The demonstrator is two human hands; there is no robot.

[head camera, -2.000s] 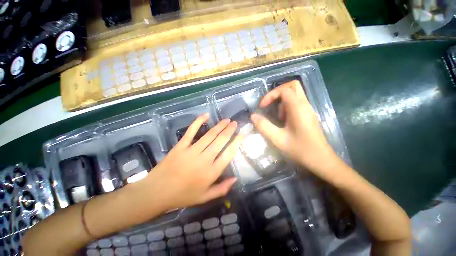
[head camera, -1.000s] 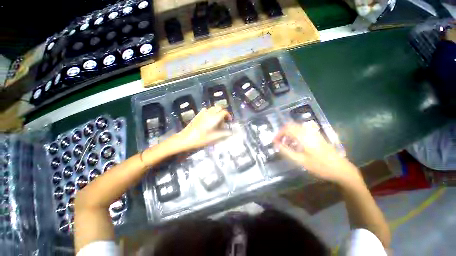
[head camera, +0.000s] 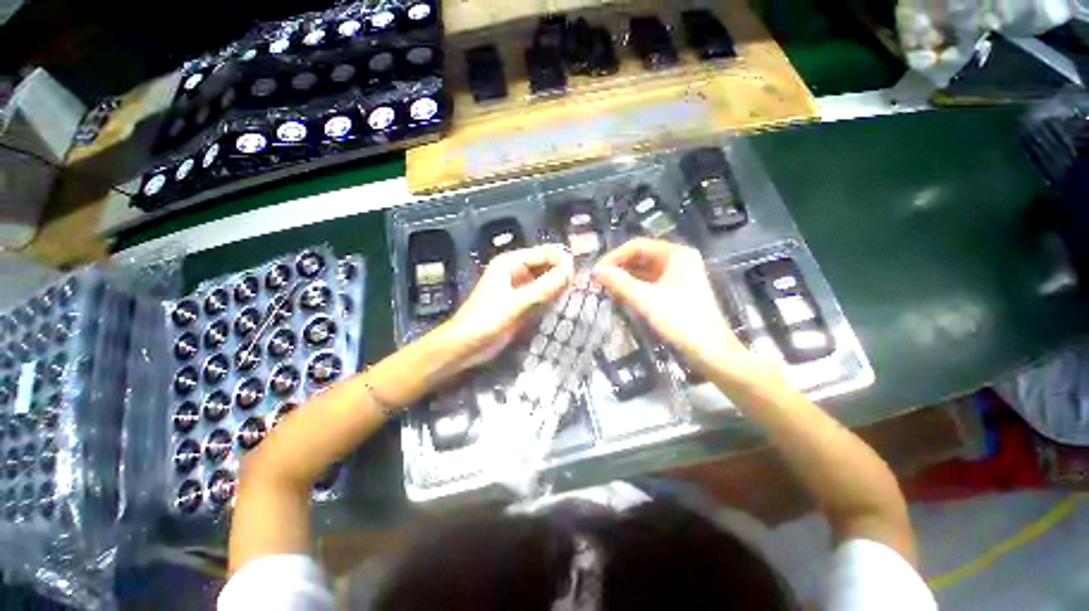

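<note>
My left hand (head camera: 522, 287) and my right hand (head camera: 651, 287) are close together over the middle of the clear blister tray (head camera: 776, 234). The adhesive sheet (head camera: 568, 333), pale with rows of ovals, hangs between them, its top end pinched in my left fingertips. My right thumb and forefinger meet at the sheet's top corner; whether they hold a separate oval is too small to tell. Black phone housings (head camera: 789, 309) lie in both rows of the tray, several with pale ovals on their upper backs. My hands and the sheet hide some housings.
A sheet of round metallic-ringed parts (head camera: 248, 346) with tweezers (head camera: 265, 329) lies left, beside a bagged tray stack (head camera: 42, 394). Behind are a yellow board (head camera: 764, 102) with black phones and a black tray (head camera: 299, 102) of round parts. The wearer's dark hair shows at the bottom.
The adhesive sheet is now lifted between my hands. Both hands have come together over the tray's middle; my right hand moved left and up. The camera view has shifted.
</note>
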